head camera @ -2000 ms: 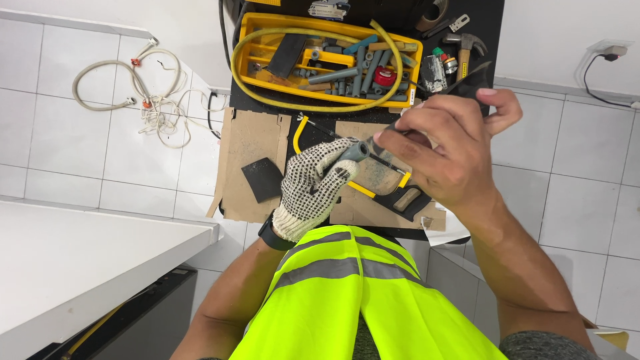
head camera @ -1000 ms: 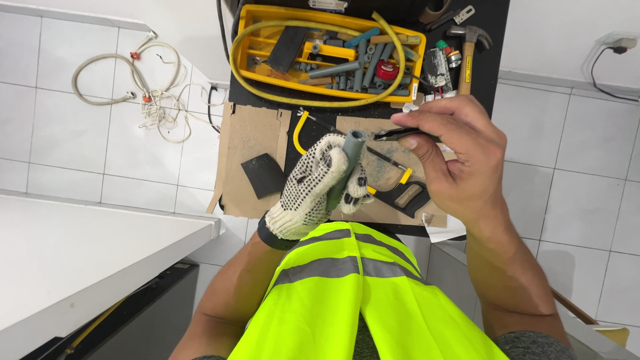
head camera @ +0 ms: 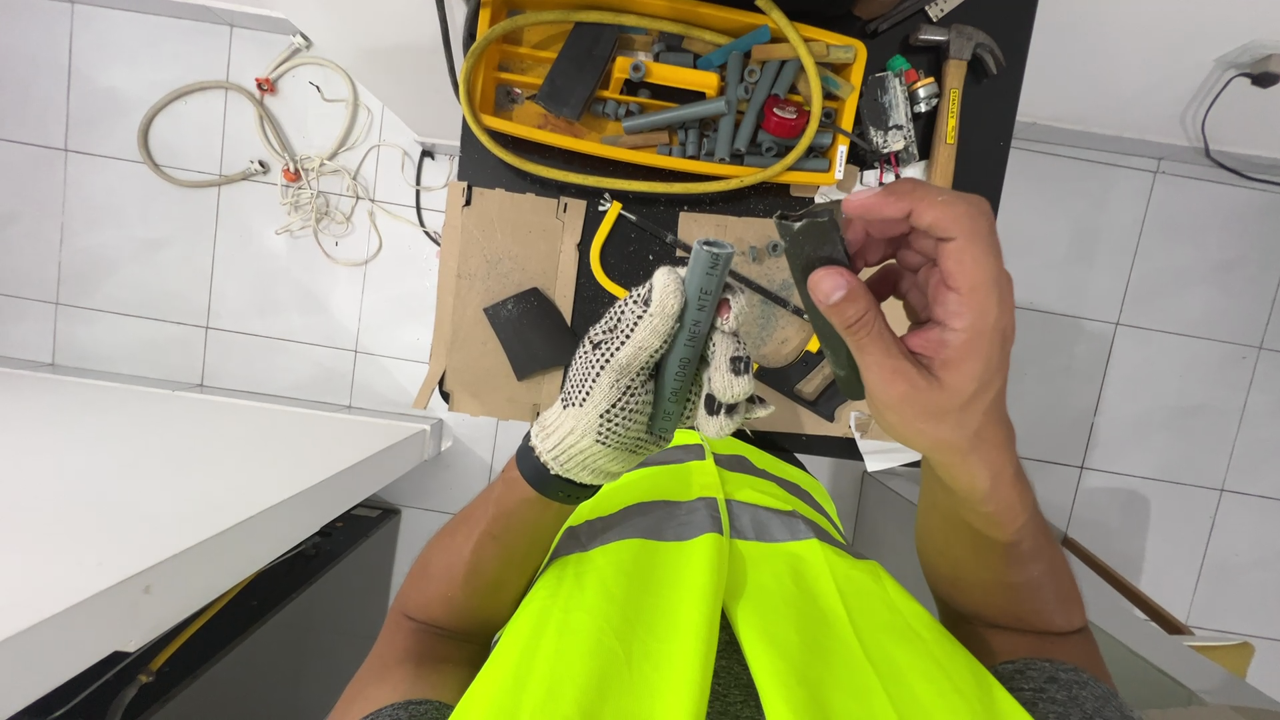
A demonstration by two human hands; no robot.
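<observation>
My left hand [head camera: 635, 370], in a white knit glove with black dots, grips a short grey plastic pipe [head camera: 690, 335] that bears printed writing. The pipe's open end points up and away from me. To its right, my bare right hand [head camera: 925, 310] holds a folded dark strip, apparently sandpaper [head camera: 822, 290], between thumb and fingers, apart from the pipe. Beneath the hands, a hacksaw [head camera: 605, 250] with a yellow frame lies on the black table, its middle partly hidden. A flat black sheet [head camera: 530, 333] rests on the cardboard [head camera: 480, 255] to the left.
A yellow tray [head camera: 853, 100] with grey pipe pieces and a red round item [head camera: 785, 117] stands at the back, a yellow hose [head camera: 640, 187] looped over it. A claw hammer [head camera: 950, 115] lies to its right. White cords [head camera: 330, 195] and a flexible hose [head camera: 150, 125] lie on the left floor.
The dark strip in my right hand has come away from the pipe's end and is now held upright beside it. My left hand still holds the pipe, which was tilted differently two seconds ago.
</observation>
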